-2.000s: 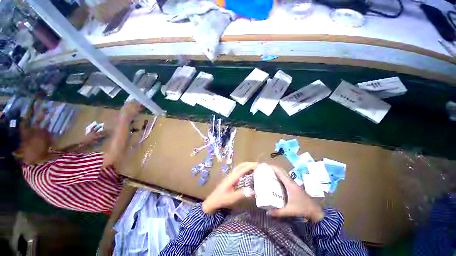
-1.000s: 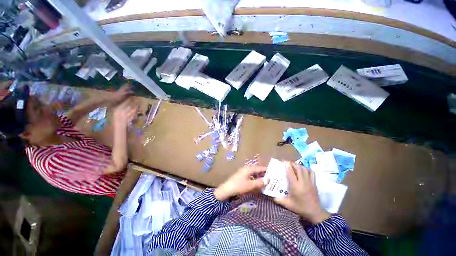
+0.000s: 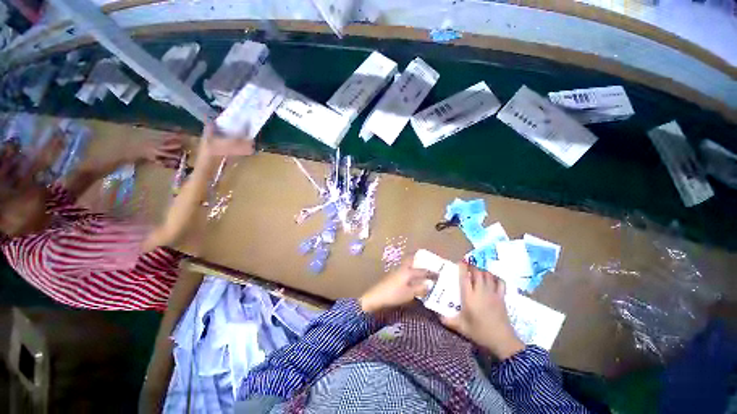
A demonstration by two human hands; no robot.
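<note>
My left hand [image 3: 399, 289] holds the left end of a slim white retail box [image 3: 439, 277] close in front of my body. My right hand [image 3: 483, 305] grips the same box from the right, its fingers over the top face. The box has small dark print; its underside is hidden. A flat white leaflet [image 3: 533, 320] lies just right of my right hand. Light-blue cards [image 3: 540, 257] and white papers lie beyond it, with a small black part [image 3: 448, 222] at their left. A patch of reddish-white dots [image 3: 393, 252] lies on the cardboard left of the box.
Bagged accessories [image 3: 344, 202] lie in a loose pile ahead left. White boxes [image 3: 548, 125] lie along the green belt [image 3: 630, 162]. A bulk carton [image 3: 171, 327] of whitish trays stands at left. Crumpled clear film [image 3: 642, 315] lies right. A person in red-white stripes [image 3: 105, 251] reaches to the belt at left.
The box in my hands was upright, then lowered and turned flatter. The white leaflet appeared beside my right hand. The other person's hand moved to a box on the belt. More boxes show at right.
</note>
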